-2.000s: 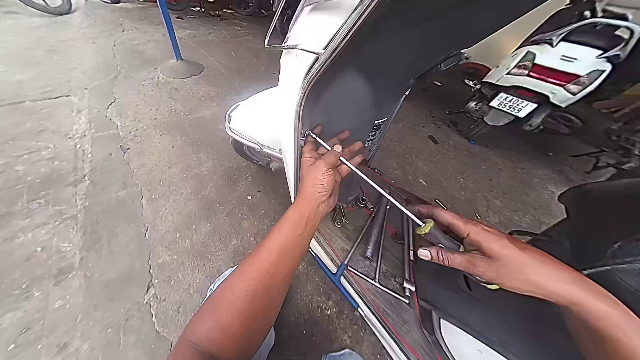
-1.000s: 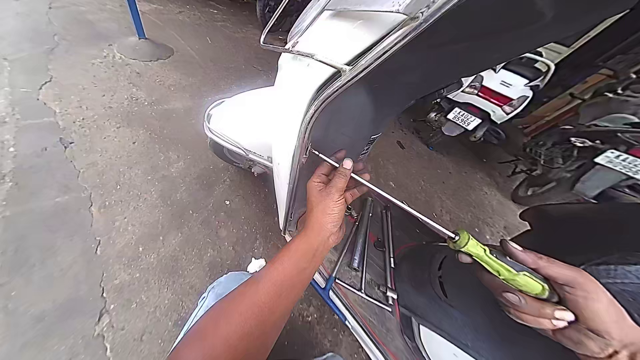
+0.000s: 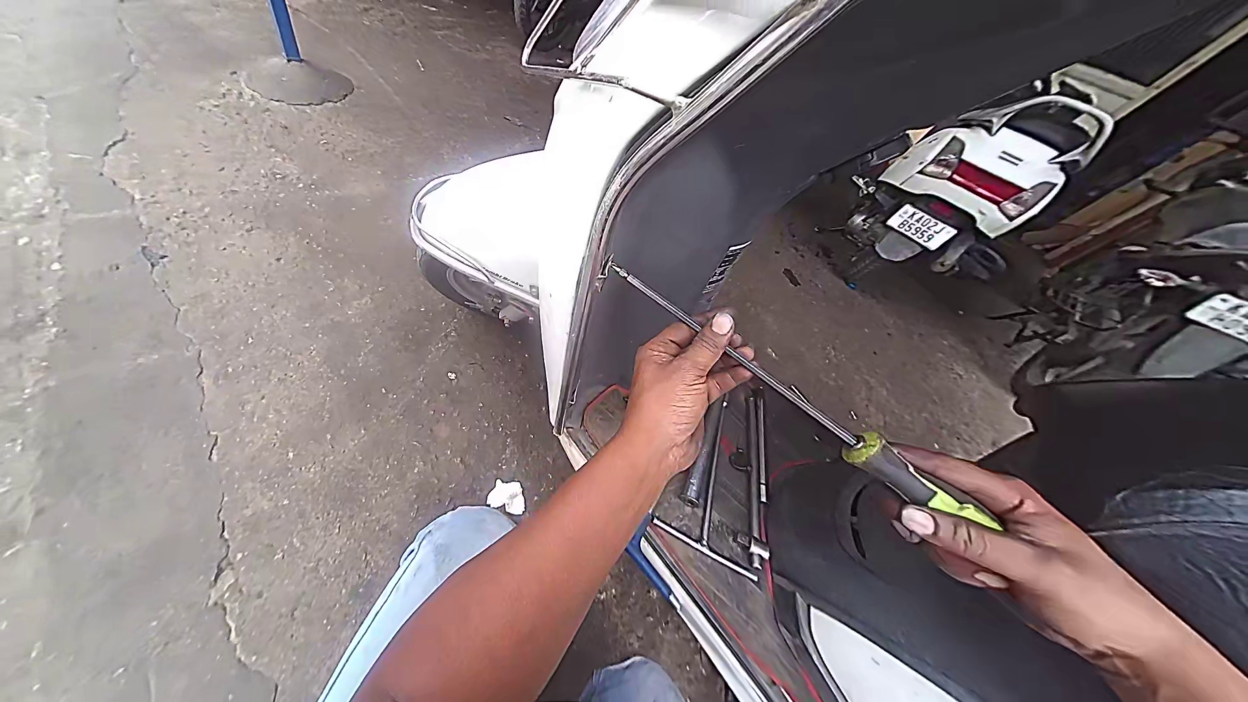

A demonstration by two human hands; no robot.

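Note:
A long screwdriver [image 3: 907, 473] with a green and grey handle slants across the head view. My right hand [image 3: 1004, 546] is closed around its handle. My left hand [image 3: 682, 380] pinches the steel shaft between thumb and fingers around its middle. The shaft's tip meets the edge of the dark inner leg shield [image 3: 673, 224] of a white scooter, near its metal trim. Whether it sits in a screw head is too small to tell. Below my left hand, several metal tools, among them a T-handle wrench [image 3: 710, 526], lie on the scooter's footboard [image 3: 717, 614].
Another white scooter [image 3: 985, 180] stands at the upper right, with a darker two-wheeler [image 3: 1150, 312] beside it. A blue post [image 3: 285, 29] rises from a round concrete base at the upper left. White crumpled scrap [image 3: 506, 496] shows beside my knee. Someone's denim clothing is at the right edge.
My right hand has shifted from the front of the screwdriver handle to a grip farther back around it. My left hand has moved down the shaft, away from the tip.

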